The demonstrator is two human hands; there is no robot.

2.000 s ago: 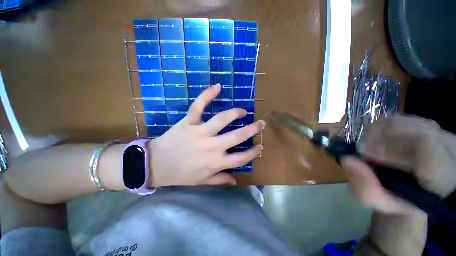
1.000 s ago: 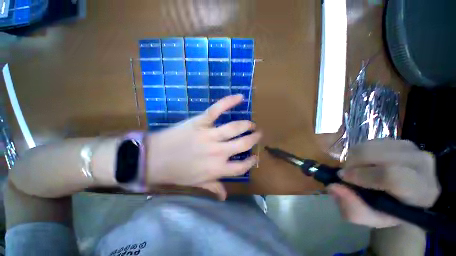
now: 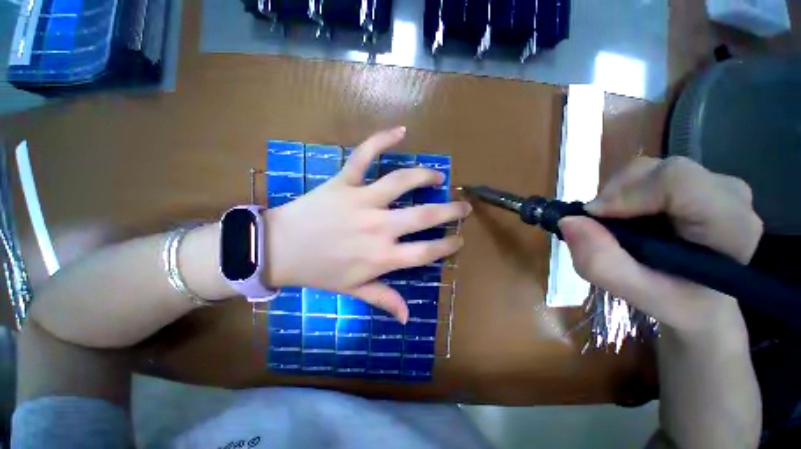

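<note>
A blue solar cell panel [image 3: 351, 338] lies flat on the brown bench, with thin bus ribbon [image 3: 451, 320] along its right side and wire ends at both sides. My left hand [image 3: 373, 219] lies over the panel's upper middle, palm down with fingers spread, fingertips at the right edge; it covers part of the cells. My right hand [image 3: 676, 228] holds a black soldering iron [image 3: 571, 215] like a pen. The iron's tip is beside the panel's upper right edge, close to a wire end; whether it touches cannot be told.
White strips [image 3: 581, 140] and a loose ribbon bundle [image 3: 615, 324] lie at right, near a grey round pot [image 3: 738, 131]. Another white strip [image 3: 37, 210] lies far left. Finished panels [image 3: 66, 39] are stacked upper left. Dark cell strings [image 3: 496, 22] lie on a grey mat [image 3: 606, 74] at the top.
The panel sits lower in view, and the stacks at the top have come into view. My left hand is further up the panel. The iron's tip has moved to the upper right edge.
</note>
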